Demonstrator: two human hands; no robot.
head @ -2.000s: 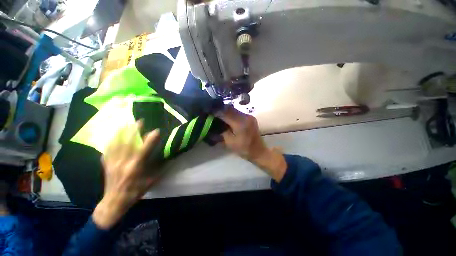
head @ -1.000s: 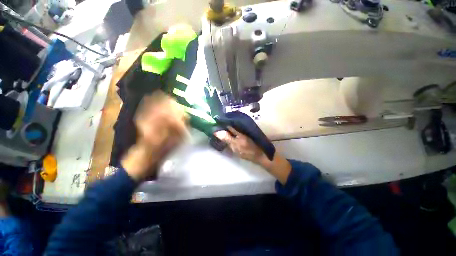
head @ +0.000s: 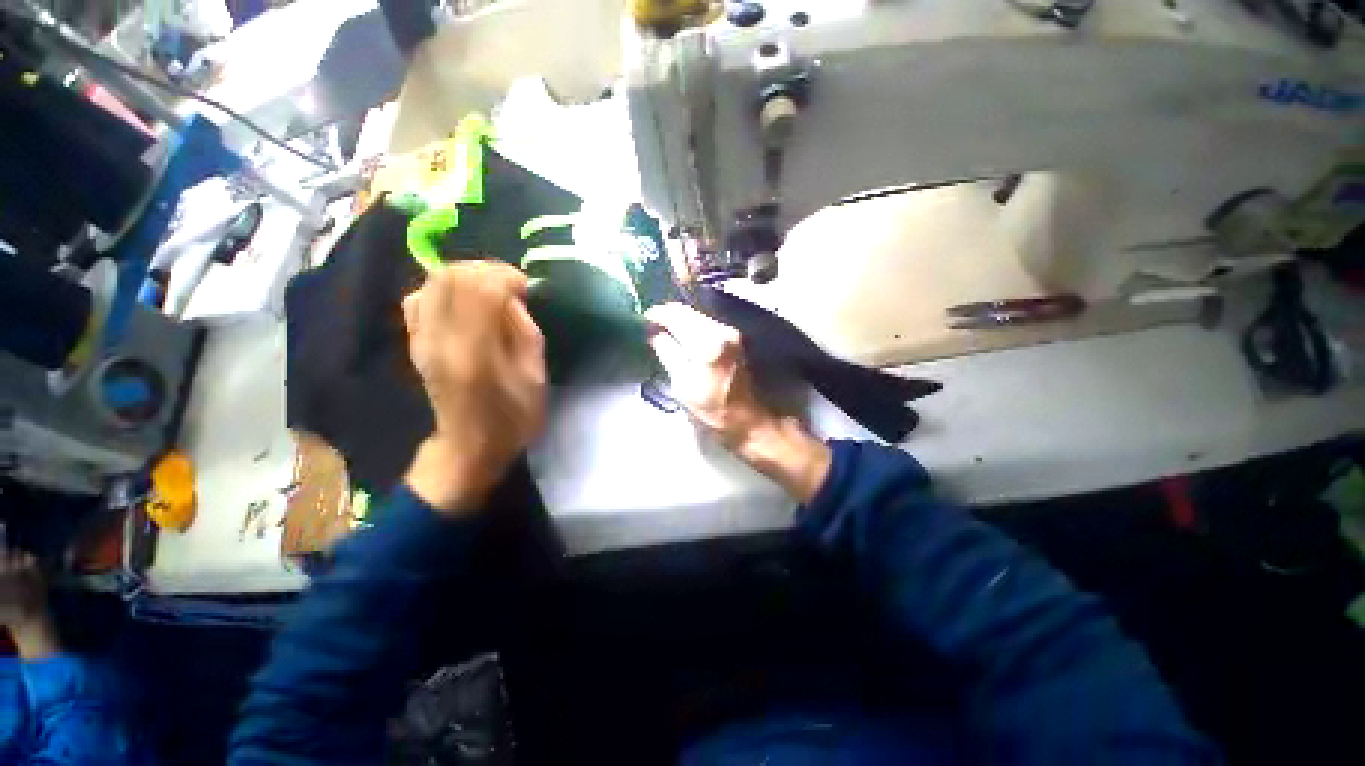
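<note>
The dark garment piece (head: pixel 352 337) with neon green parts lies on the table left of the needle and partly hangs over the front edge. A dark fabric strip (head: pixel 808 359) runs from the presser foot (head: pixel 719 277) out to the right. My left hand (head: pixel 479 359) is blurred and closed on the garment piece at its middle. My right hand (head: pixel 711 374) pinches the cloth edge just in front of the needle area. The fingertips of my left hand are partly hidden.
The sewing machine head (head: pixel 928 105) stands over the work. Red-handled thread snips (head: pixel 1018 311) lie on the machine bed, with black-handled scissors (head: pixel 1290 337) at the right. A cardboard strip (head: pixel 318 494) shows under the cloth. A yellow-orange object (head: pixel 172 491) is at the left edge.
The garment piece has turned and bunched, with less neon green showing. A dark strip now extends to the right of the needle. My left hand has moved right and closed on the cloth.
</note>
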